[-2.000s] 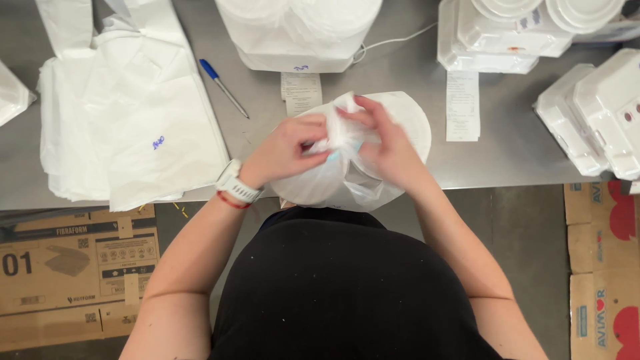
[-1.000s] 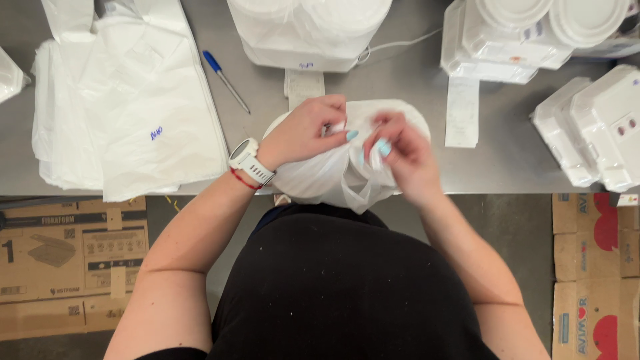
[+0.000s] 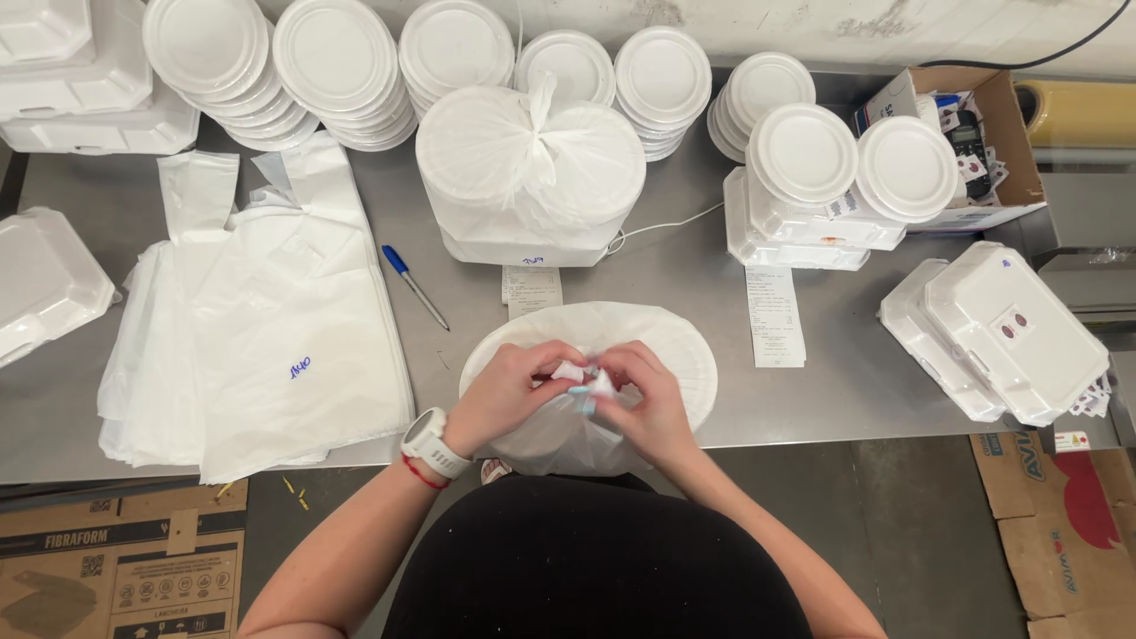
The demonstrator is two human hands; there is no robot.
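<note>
A thin white plastic bag (image 3: 568, 435) wraps round white lidded containers at the front edge of the steel table. My left hand (image 3: 519, 386) pinches one gathered end of the bag over its middle, thumb against fingers. Close beside it, my right hand (image 3: 643, 399) grips another end, and the fingertips of both hands nearly meet. Just behind stands a second filled bag (image 3: 537, 169), knotted on top, with handwriting on its front. To the left lie a stack of flat white plastic bags (image 3: 293, 328) and a blue-capped pen (image 3: 415, 286).
Stacks of round lidded containers (image 3: 333, 58) line the back. Foam clamshell boxes (image 3: 1021, 328) stand at the right and left. Paper receipts (image 3: 777, 315) lie on the steel table (image 3: 834, 399). An open cardboard box (image 3: 1012, 133) of small items sits at the back right.
My hands have drawn together over the bag's middle, and each now pinches a twisted end of plastic. The view takes in more of the table's back.
</note>
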